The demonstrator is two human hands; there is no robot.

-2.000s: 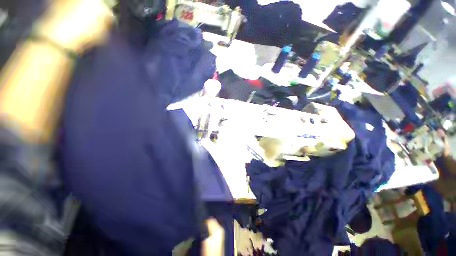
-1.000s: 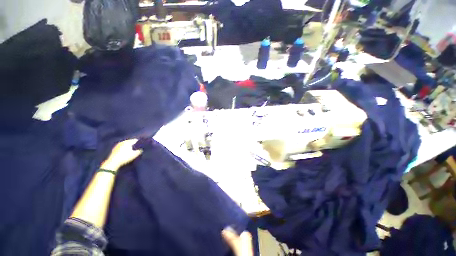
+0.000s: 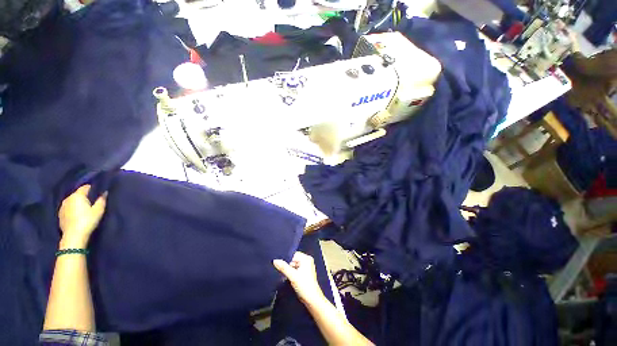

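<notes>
A flat navy cut panel (image 3: 196,250) lies spread left of and below the needle area, over the table's front edge. My left hand (image 3: 80,215) holds its upper left part between thumb and fingers. My right hand (image 3: 299,274) pinches its right end near the lower corner. The white JUKI sewing machine (image 3: 304,101) stands behind the panel. Its presser foot and needle (image 3: 220,162) are just above the panel's upper edge, which does not visibly lie under them. The needle tip is too small to make out.
A bulky part-sewn navy garment (image 3: 406,196) hangs over the machine's right end. A navy heap (image 3: 74,88) lies at the left. A small pink-and-white spool (image 3: 190,76) stands behind the needle end. Small dark snips (image 3: 306,156) lie by the head. More navy cloth (image 3: 521,230) is at lower right.
The view has moved closer to the machine. The panel, earlier draped and bunched, is now spread flatter between both hands. My right hand has come further into view at the panel's right end.
</notes>
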